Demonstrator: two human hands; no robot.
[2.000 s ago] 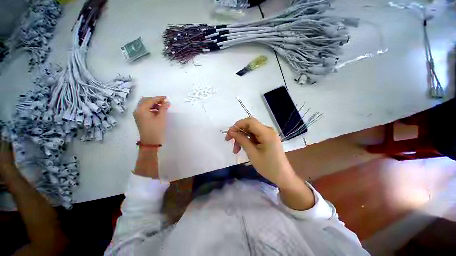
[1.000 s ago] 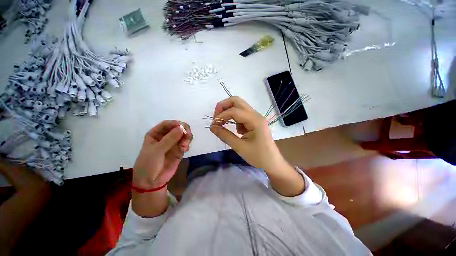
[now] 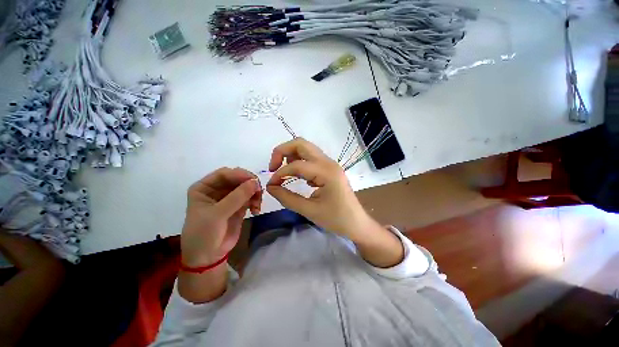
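My right hand [image 3: 315, 184] pinches several thin wires [image 3: 352, 148], whose loose ends spread out over the phone to the right and past the fingers towards the left. My left hand [image 3: 220, 207], with a red band at the wrist, is closed with thumb and forefinger on a tiny white piece [image 3: 256, 181]. The fingertips of both hands nearly meet above the table's front edge. Whether the white piece touches a wire is too small to tell. A pile of small white pieces [image 3: 262, 106] lies on the table beyond my hands.
A black phone [image 3: 376, 133], a yellowish cutter [image 3: 334, 68] and a green-grey square [image 3: 169, 40] lie on the table [image 3: 197, 129]. A harness bundle [image 3: 353, 26] lies at the back, another with white plugs [image 3: 105, 118] at left. Another person's arm [image 3: 30, 271] is at lower left. A red stool [image 3: 526, 184] stands at right.
My left hand has come from the far side of the table back towards me, up to my right hand. My right hand has moved left with the wires. The view has shifted slightly.
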